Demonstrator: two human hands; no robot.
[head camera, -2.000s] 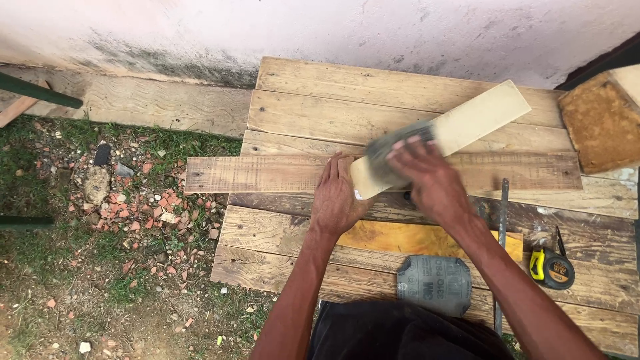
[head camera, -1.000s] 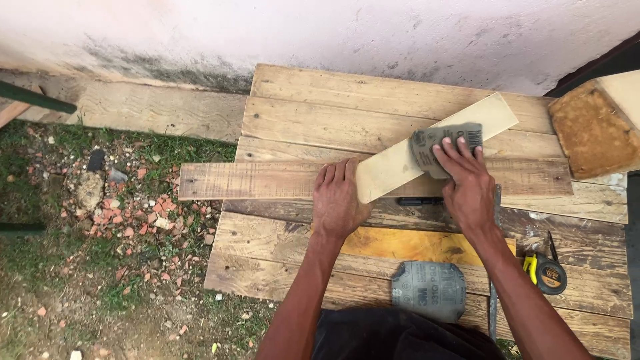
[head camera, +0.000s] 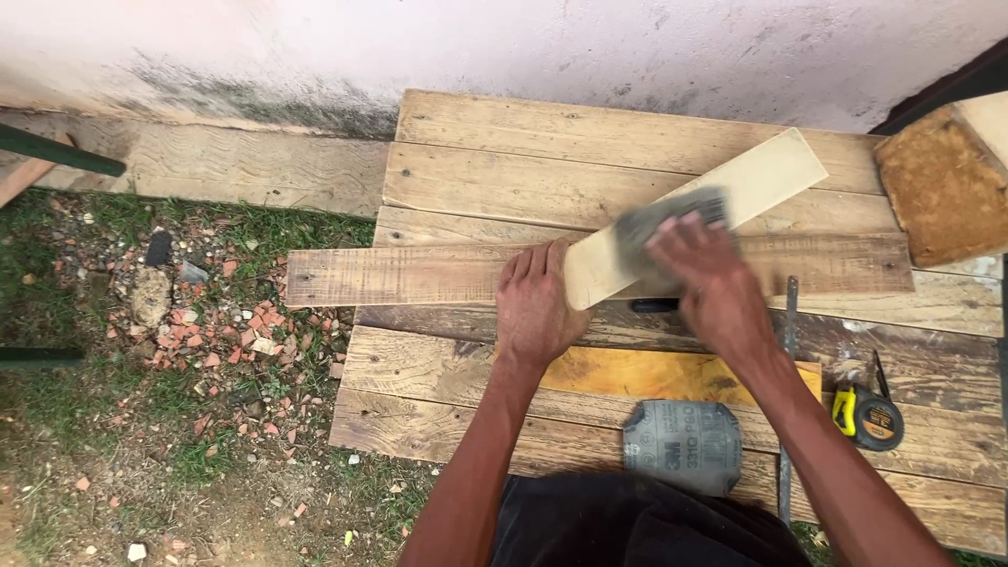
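My left hand (head camera: 537, 303) grips the lower left end of a pale wooden board (head camera: 776, 175), which lies slanted across a long brown plank (head camera: 394, 276). Blurred by motion, my right hand (head camera: 705, 272) presses a sheet of sandpaper (head camera: 642, 236) flat on the board's middle. A second grey 3M sandpaper sheet (head camera: 683, 445) lies near my lap. Between it and the plank is a yellow-stained board (head camera: 630, 372). A dark handle-like thing (head camera: 655, 305) shows just below the plank, partly hidden by my right hand.
The slatted wooden table (head camera: 488, 181) stands by a stained wall. At its right are a tape measure (head camera: 876, 420), a thin metal bar (head camera: 790, 331) partly under my right forearm, and a brown block-like piece (head camera: 937, 185). Grass and broken brick (head camera: 260, 323) lie on the left.
My right hand and the sandpaper have moved down and left along the pale board since one second ago. My left hand keeps its hold at the board's lower end.
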